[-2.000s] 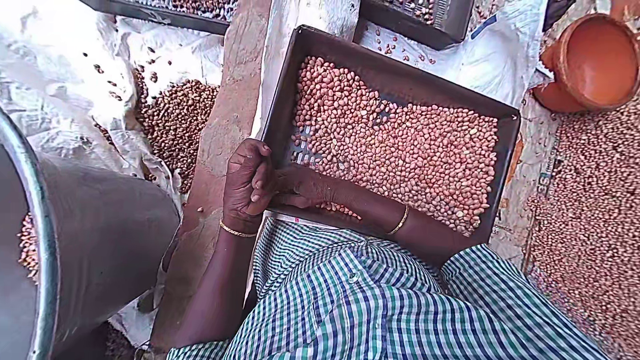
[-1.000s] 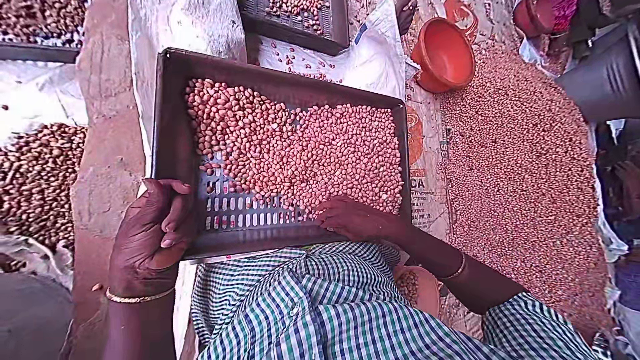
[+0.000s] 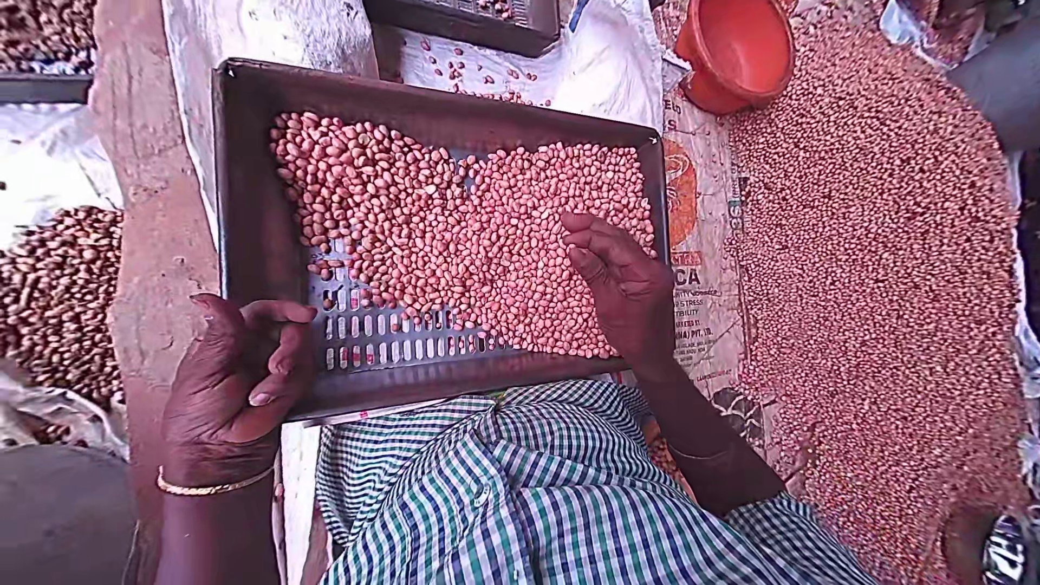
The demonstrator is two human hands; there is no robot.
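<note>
A dark rectangular sieve tray point(image 3: 455, 378) with a slotted bottom lies across my lap. Pinkish shelled peanuts point(image 3: 455, 252) cover much of it, and bare slots show at the lower left. My left hand point(image 3: 244, 366) is at the tray's lower left corner, fingers curled over the rim; whether it grips the rim is not plain. Over the right part of the peanuts is my right hand point(image 3: 621, 284), its thumb and fingertips close together. Whether anything is between those fingertips cannot be seen.
A big spread of peanuts point(image 3: 877, 309) covers the ground at right, beside a printed sack point(image 3: 703, 325). An orange plastic tub point(image 3: 735, 53) stands at its upper edge. Another tray point(image 3: 467, 24) is at the top. Darker nuts point(image 3: 65, 301) lie at left beyond a stone ledge point(image 3: 150, 203).
My right hand has risen from the tray's lower edge to over the peanuts at right. Two seconds ago my hands were together at the tray's left corner. The view has shifted right.
</note>
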